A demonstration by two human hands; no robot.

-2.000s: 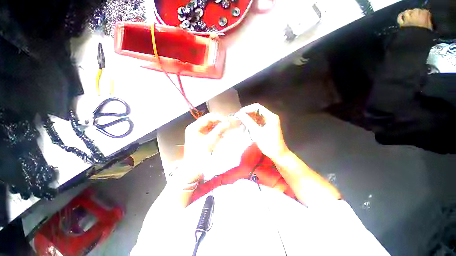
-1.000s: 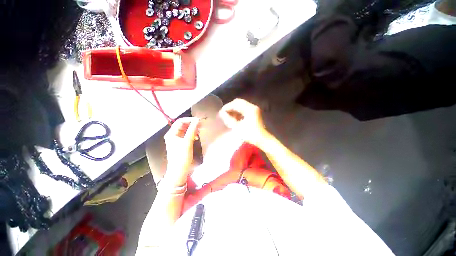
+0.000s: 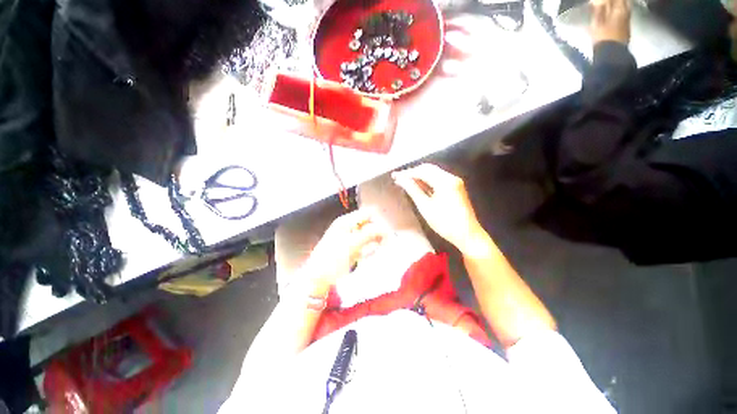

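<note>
My left hand [image 3: 347, 242] is over my lap, fingers curled and overexposed; whether it holds something small cannot be seen. My right hand [image 3: 436, 198] is raised to its right, near the table's edge, with thumb and fingertips pinched together; no needle or thread can be made out between them. The hands are apart. A pale, washed-out patch lies on my lap between and below the hands. The red box [image 3: 331, 111] stands on the table, with an orange band over it and a red cord hanging past the edge. The round bowl [image 3: 378, 44] behind it is red inside and holds small silver and dark pieces.
Dark-handled scissors [image 3: 230, 192] lie on the white table [image 3: 299, 174]. Dark garments [image 3: 121, 89] and black braided trim [image 3: 85, 226] are at the left. A red stool [image 3: 117, 364] is below left. Another person's dark sleeve [image 3: 610, 77] and hand are at the upper right.
The view has shifted, so the table things sit further right. My hands came apart from close together; my right hand has moved up and away from my left. The other person's hand is back in view.
</note>
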